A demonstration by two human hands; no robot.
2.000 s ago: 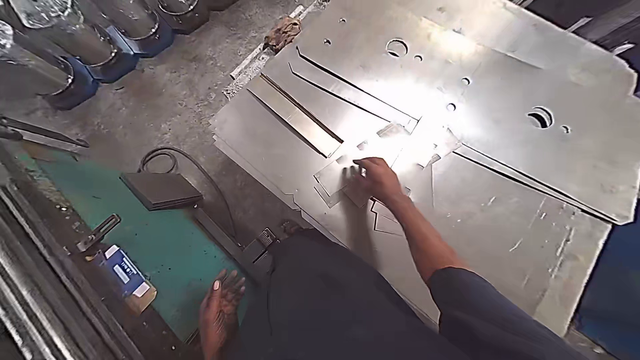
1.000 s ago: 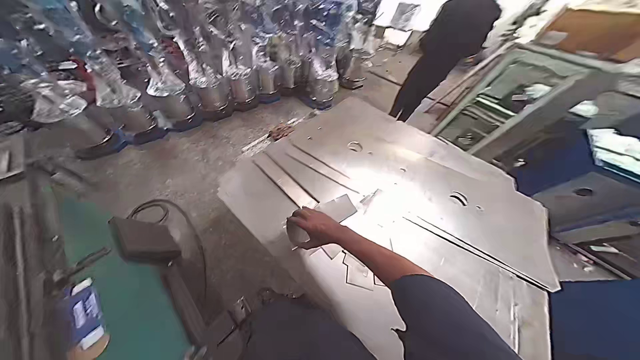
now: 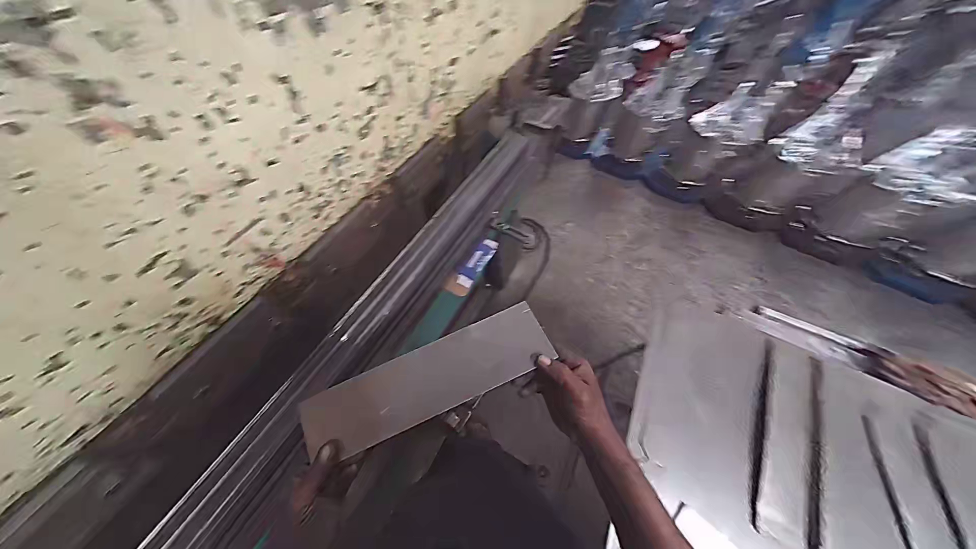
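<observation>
A flat rectangular sheet-metal plate (image 3: 427, 379) is held in the air between my two hands, tilted up to the right. My left hand (image 3: 326, 480) grips its lower left corner, thumb on top. At the plate's right end, my right hand (image 3: 568, 385) pinches the edge with the thumb on the upper face. Beyond the plate, a blue and white box (image 3: 476, 263) lies on the narrow green bench surface (image 3: 431, 320).
Long metal bars (image 3: 366, 320) run along a speckled wall (image 3: 191, 191) on the left. A large metal sheet (image 3: 701, 427) with dark slots is at lower right. A cable (image 3: 543, 259) loops on the floor, and plastic-wrapped cylindrical items (image 3: 762, 152) stand at upper right.
The view has swung far left to the wall. My right hand was over the large sheet and then had a plate there; now both hands hold a plate away from that sheet.
</observation>
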